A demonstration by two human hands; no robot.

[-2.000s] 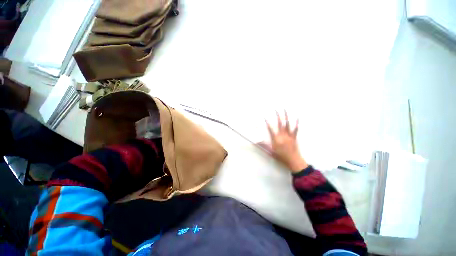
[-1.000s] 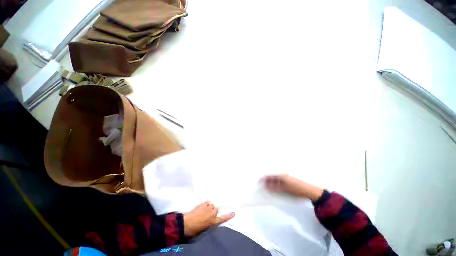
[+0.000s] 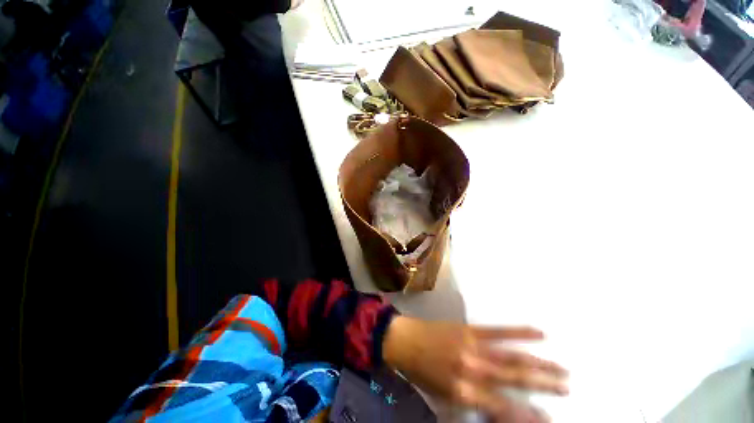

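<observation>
A brown handbag (image 3: 355, 186) stands open-topped near the table's left edge, with a crumpled white-grey tissue wad (image 3: 401, 202) inside. My left hand (image 3: 475, 368) is blurred, below and right of the bag and apart from it, over the glaring white surface. Its fingers are spread and I see nothing in them. The glare hides where tissue sheets end and tabletop begins. My right hand is not in view.
Rolled khaki straps (image 3: 364, 97) lie behind the bag. Flat brown bags (image 3: 488, 70) overlap beyond them. White paper stacks (image 3: 326, 59) lie at the far left edge. A seated person's dark-clothed leg (image 3: 260, 58) is beside the table. Crumpled clear plastic (image 3: 641, 21) lies at the far right.
The view has swung left. The bag now stands more upright, with its tissue wad filling more of the opening. My left hand has spread its fingers, and my right hand has left the picture.
</observation>
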